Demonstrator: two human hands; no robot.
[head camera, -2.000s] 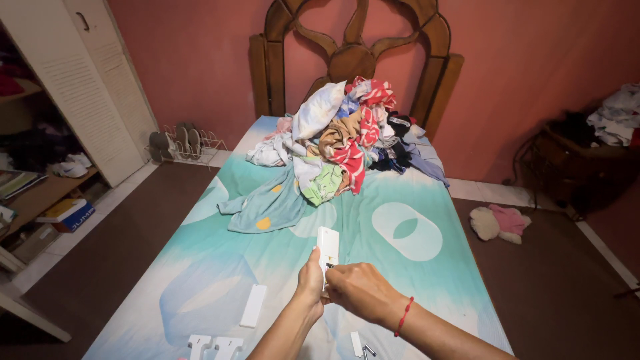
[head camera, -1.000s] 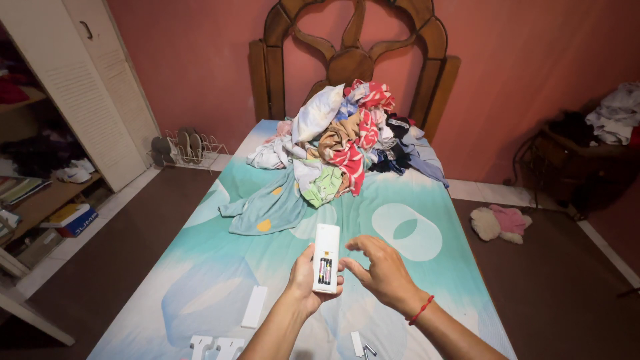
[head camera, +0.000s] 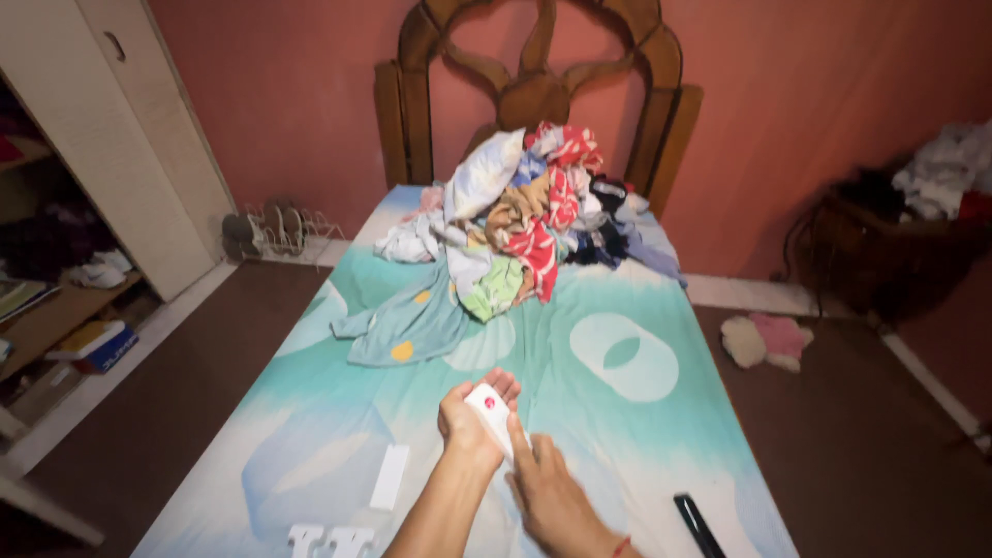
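Note:
A white remote control (head camera: 490, 411) with a red button near its top end lies in the palm of my left hand (head camera: 465, 430), its button side up. The thumb and fingertips of that hand stand around its upper end. My right hand (head camera: 549, 488) is over the lower part of the remote, its index finger along the edge, and hides much of it. A flat white plastic piece (head camera: 390, 477) lies on the bed to the left of my forearms. White bracket-like pieces (head camera: 333, 540) are at the bottom edge. A long black object (head camera: 697, 527) rests on the bed at the right.
Heaped clothes (head camera: 511, 225) cover the bed's head end before a carved wooden headboard (head camera: 535, 101). A wire shoe rack (head camera: 287, 229) and open shelves stand left. At right are a plush toy (head camera: 767, 341) on the floor and a dark wooden cabinet (head camera: 883, 256) with clothes.
The remote has turned over: its open battery compartment faced up one second ago, and now the button side does. My right hand has moved from beside the remote onto it.

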